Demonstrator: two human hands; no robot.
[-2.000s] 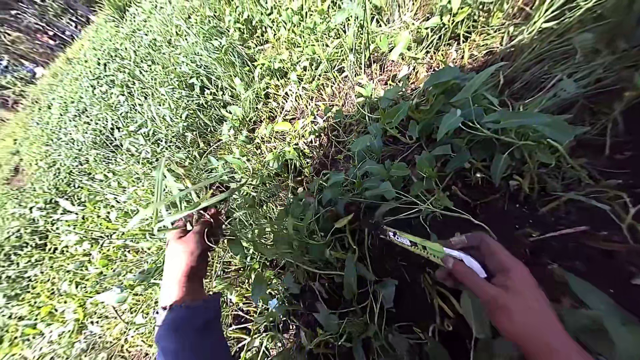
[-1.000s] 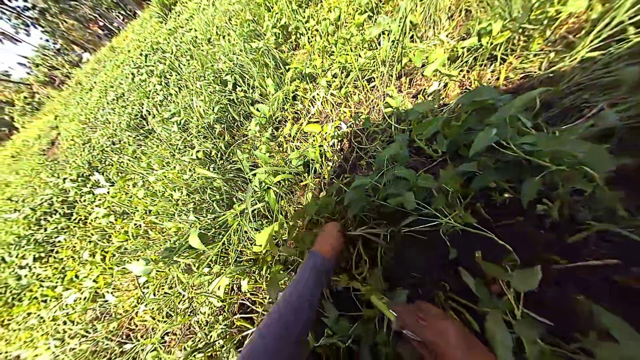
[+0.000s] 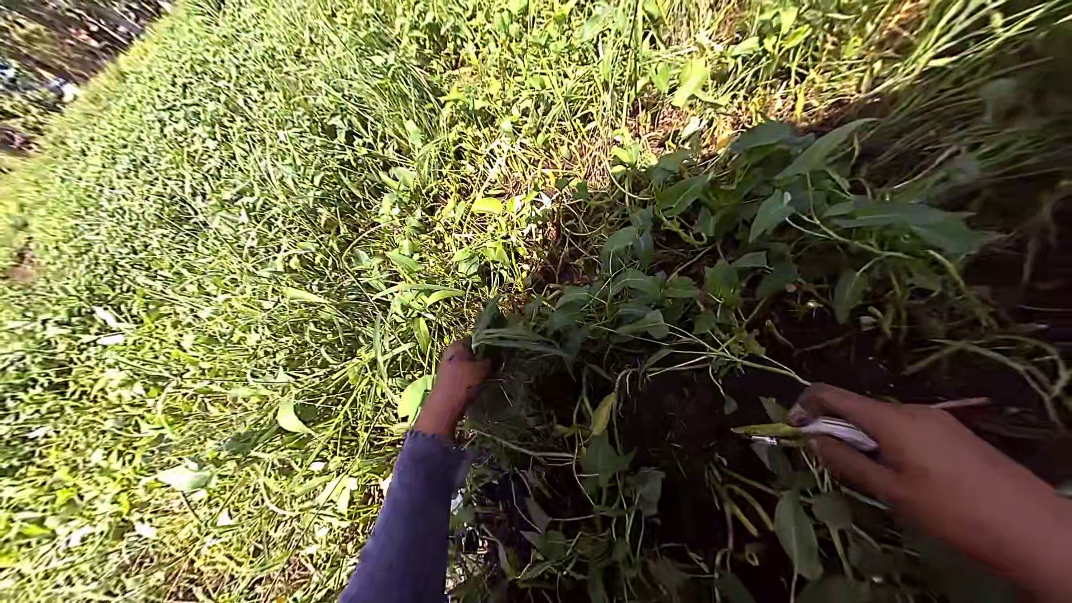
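My left hand [image 3: 463, 368], below a blue sleeve [image 3: 410, 511], is closed around leafy stems [image 3: 519, 339] at the middle of the view; its fingertips are partly hidden by leaves. At the lower right, my right hand [image 3: 888, 461] grips a yellow-green and white cutter-like tool [image 3: 825, 431] that points left, its tip blurred. A thin pale vine stem [image 3: 745, 362] runs from the leaves to the fingers of my right hand; whether they pinch it I cannot tell. Broad-leaved green vines [image 3: 645, 293] spread between and above both hands.
Sunlit grass and low weeds [image 3: 251, 251] cover the slope on the left. Dark, shaded ground [image 3: 687, 452] shows among trailing stems at the lower right. A yellowing leaf [image 3: 603, 413] hangs between the hands. Trees or brush [image 3: 67, 42] stand at the upper left corner.
A second ago the hands were close together low in the plants; now my right hand is farther right with the tool. My left hand now has leafy stems in its fingers.
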